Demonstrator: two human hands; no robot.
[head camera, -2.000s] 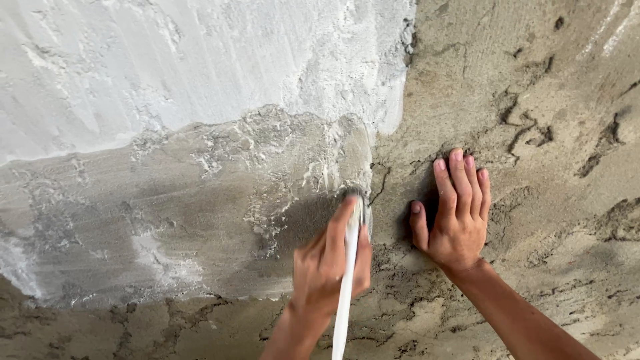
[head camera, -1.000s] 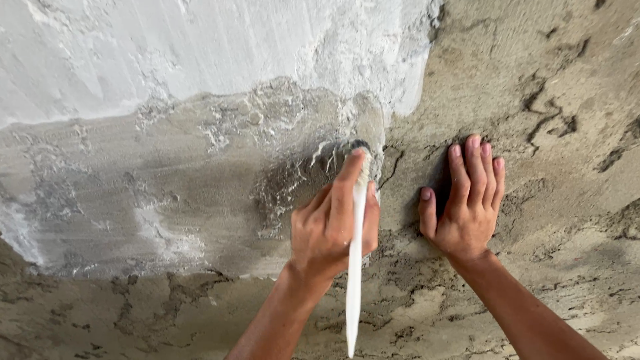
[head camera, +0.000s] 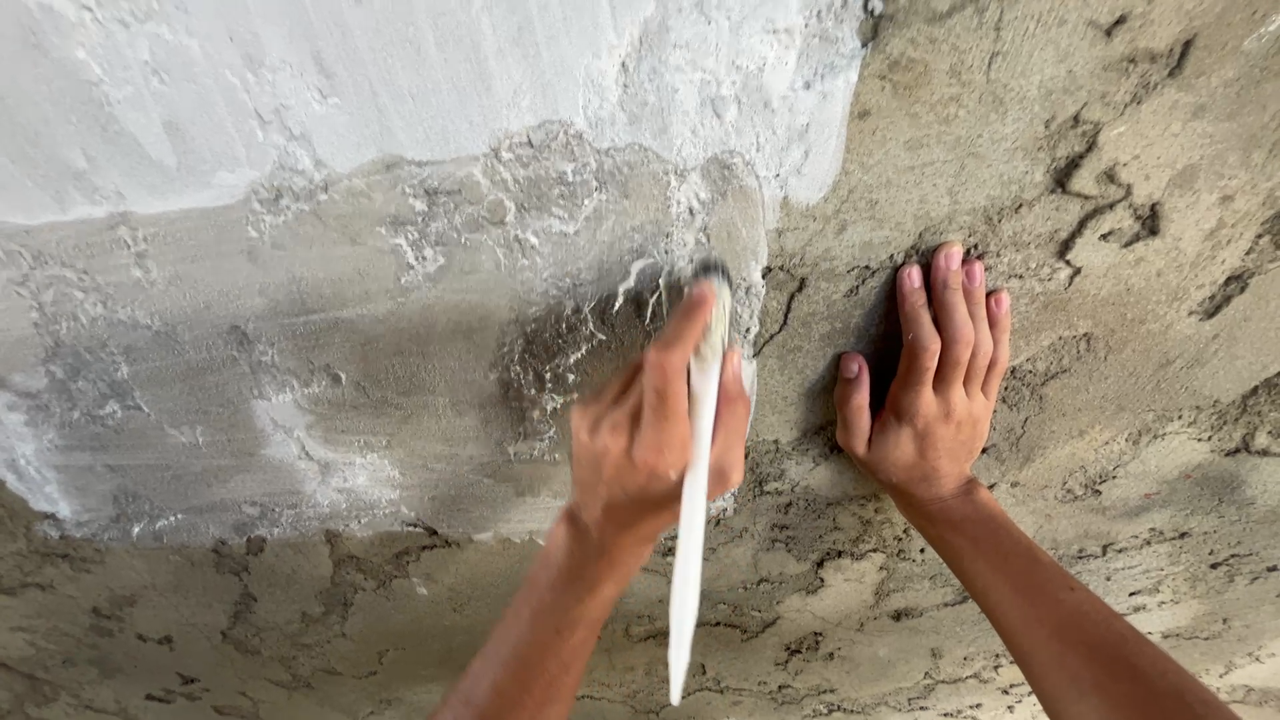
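My left hand (head camera: 655, 430) grips a white-handled brush (head camera: 700, 430), its index finger stretched along the brush near the bristles. The dark-tipped bristle end touches a grey, smeared patch (head camera: 390, 350) on a rough wall-like surface. Thin whitish strands (head camera: 637, 280) lie just left of the bristles, and a darker, wet-looking area (head camera: 560, 350) lies left of my fingers. To the right, my right hand (head camera: 930, 390) rests palm down on bare brownish plaster or concrete (head camera: 1120, 400), fingers nearly together and thumb apart, holding nothing.
A white coated area (head camera: 450, 80) covers the upper left and borders the grey patch. Cracks and ragged pits (head camera: 1090, 200) mark the brown surface at upper right. Rough, uneven material (head camera: 300, 610) runs along the bottom.
Since two seconds ago, my left hand and the brush have moved up along the grey patch, and whitish strands have appeared beside the bristles. My right hand keeps its place on the surface.
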